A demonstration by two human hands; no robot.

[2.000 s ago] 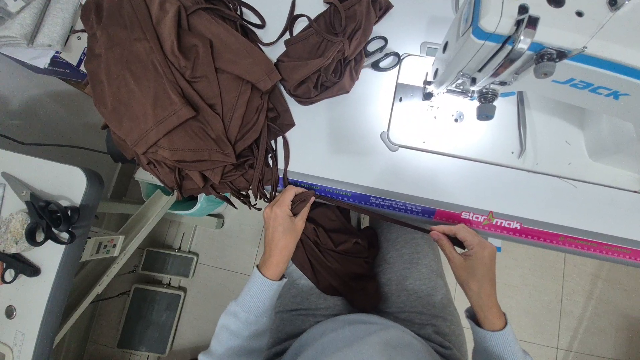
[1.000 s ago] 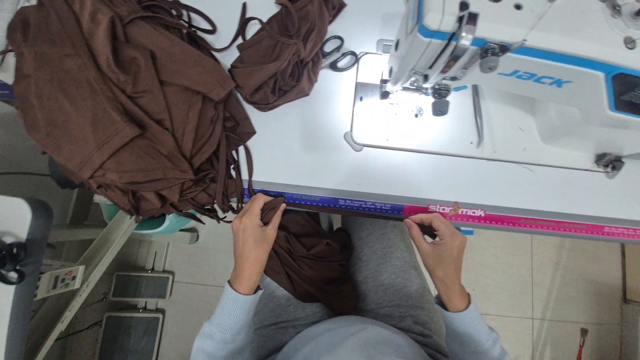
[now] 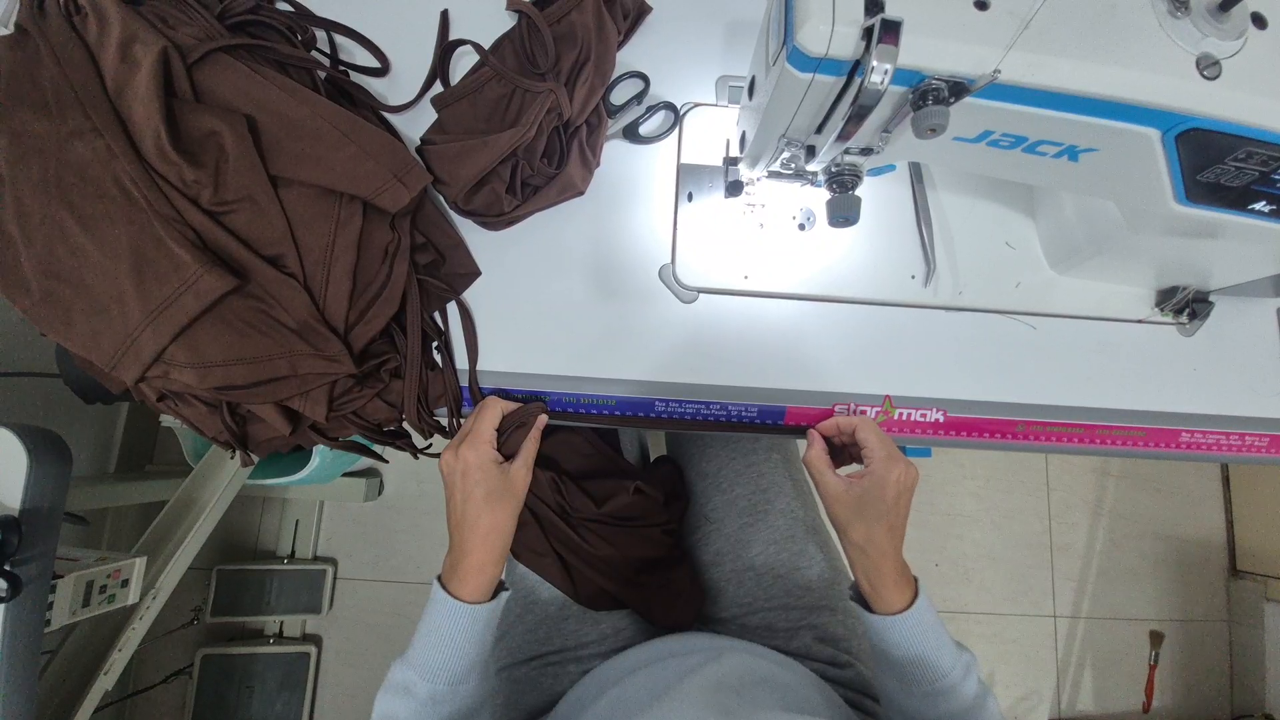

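Observation:
A narrow brown fabric strap [image 3: 670, 424] runs stretched along the printed measuring tape [image 3: 980, 428] on the table's front edge. My left hand [image 3: 492, 490] pinches the strap's left part near the blue end of the tape. At the strap's other end, by the pink section, my right hand [image 3: 862, 490] grips it between thumb and fingers. Below my left hand, a brown garment [image 3: 610, 530] hangs over my lap. A large pile of brown garments with straps [image 3: 220, 220] lies to the left and overhangs the edge.
A Jack sewing machine [image 3: 1040, 150] stands at the right with its lamp lit. Tweezers [image 3: 922, 225] rest on its bed. Black-handled scissors [image 3: 642, 108] lie beside another brown garment [image 3: 520, 120]. A teal container [image 3: 310, 466] sits under the pile, and a brush [image 3: 1154, 670] is on the floor.
My right hand has moved closer to my left hand along the tape since two seconds ago. The strap stays stretched between them. The view has shifted to the right.

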